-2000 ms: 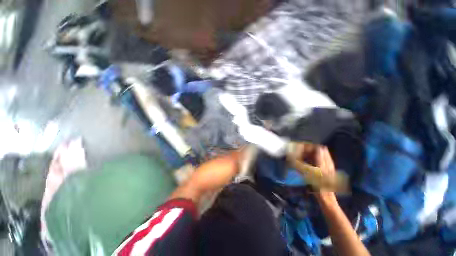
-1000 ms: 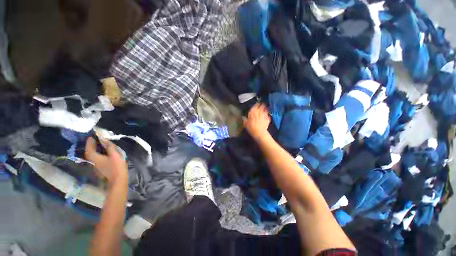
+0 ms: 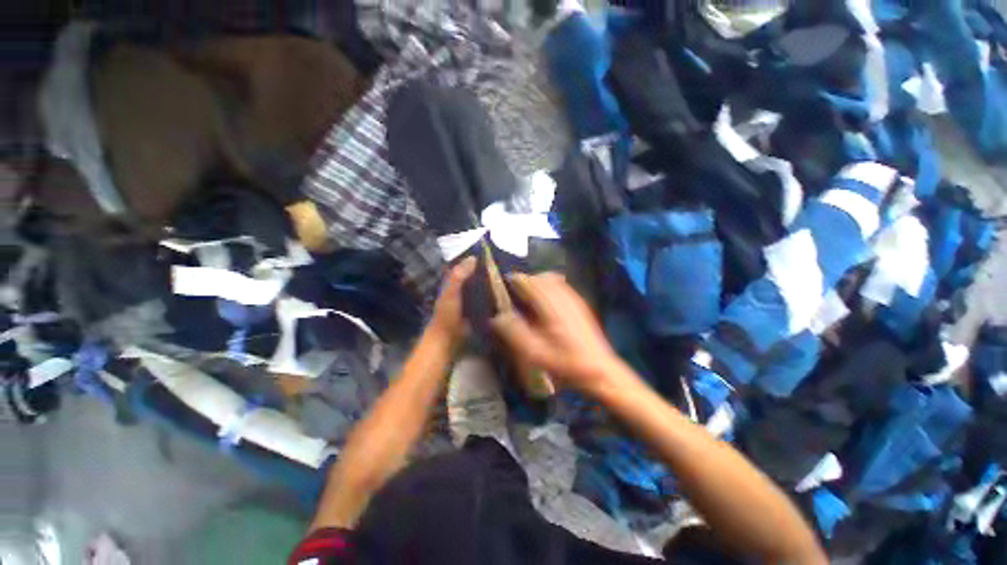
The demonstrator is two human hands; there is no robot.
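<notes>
A dark cut-piece bundle (image 3: pixel 444 149) lies lengthwise in front of me, tied with a white tie strip (image 3: pixel 510 228) near its middle. My left hand (image 3: pixel 454 300) holds the near part of the bundle at its left side. My right hand (image 3: pixel 555 331) grips its right side. A narrow tan edge (image 3: pixel 496 280) shows between my hands. My fingertips are partly hidden by the bundle and blur.
Heaped blue denim bundles (image 3: pixel 682 270) with white strips fill the right. Plaid cloth (image 3: pixel 364 171) and a brown cloth pile (image 3: pixel 166 132) lie upper left. A long blue bundle with white strip (image 3: pixel 232 411) lies left. My shoe (image 3: pixel 475 403) is below my hands.
My hands were apart over the left and right heaps. They are now together in the centre on a dark bundle, which lies over the plaid cloth. The view has shifted slightly.
</notes>
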